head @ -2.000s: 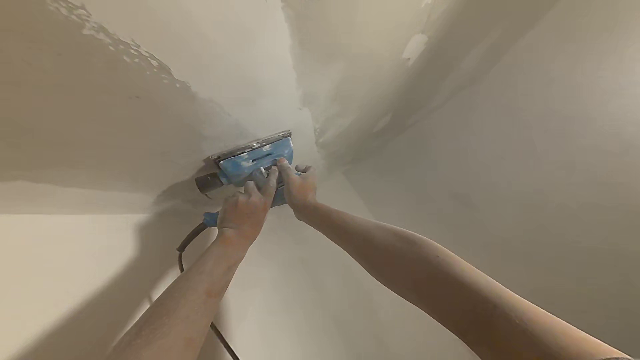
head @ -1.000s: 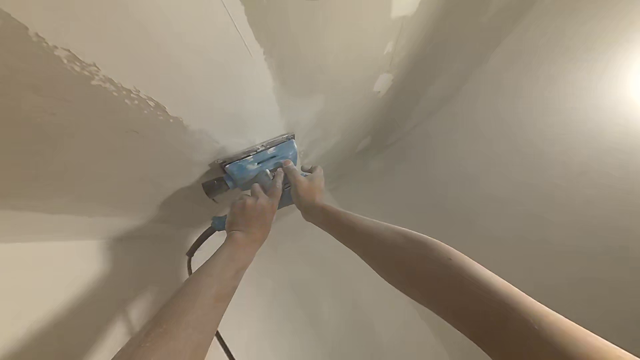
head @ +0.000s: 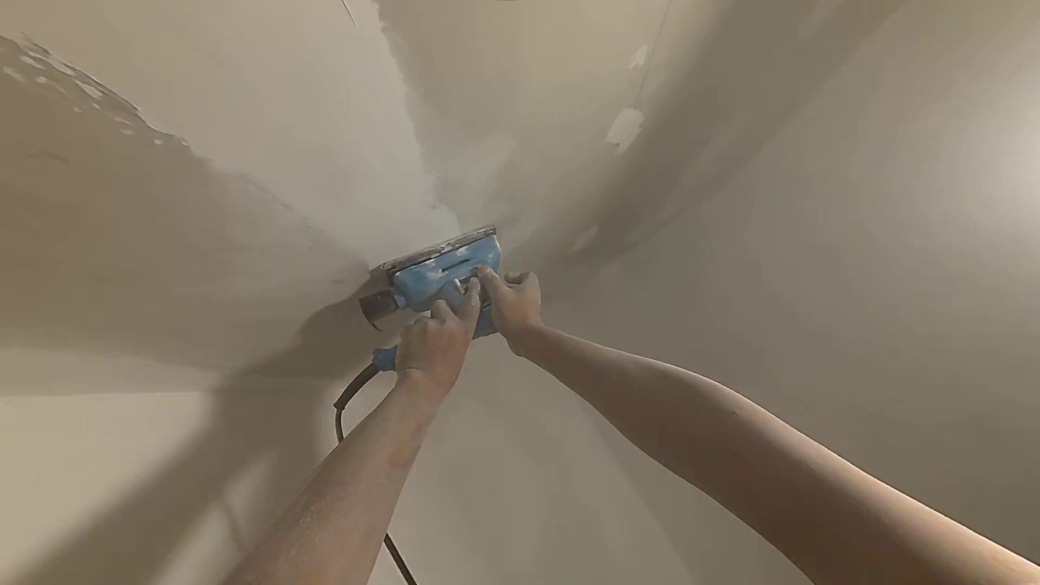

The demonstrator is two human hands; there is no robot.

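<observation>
A blue electric sheet sander, dusty white in places, is held up with its flat pad against the plastered surface near a corner. My left hand grips its handle from the lower left, one finger stretched up along the body. On the right side, my right hand holds the body, its thumb or a finger lying on the blue casing. A dark round dust port sticks out at the sander's left end. The black power cord hangs from the handle's lower end and passes behind my left forearm.
Plastered surfaces meet around the sander. A rough, flaking plaster edge runs across the upper left, and a pale patch shows at the upper right. The smooth wall on the right carries a bright glare; shadows of the arms fall at lower left.
The view has shifted somewhat. Both hands keep their hold on the sander, which stays near the corner; any small move of it along the surface cannot be told.
</observation>
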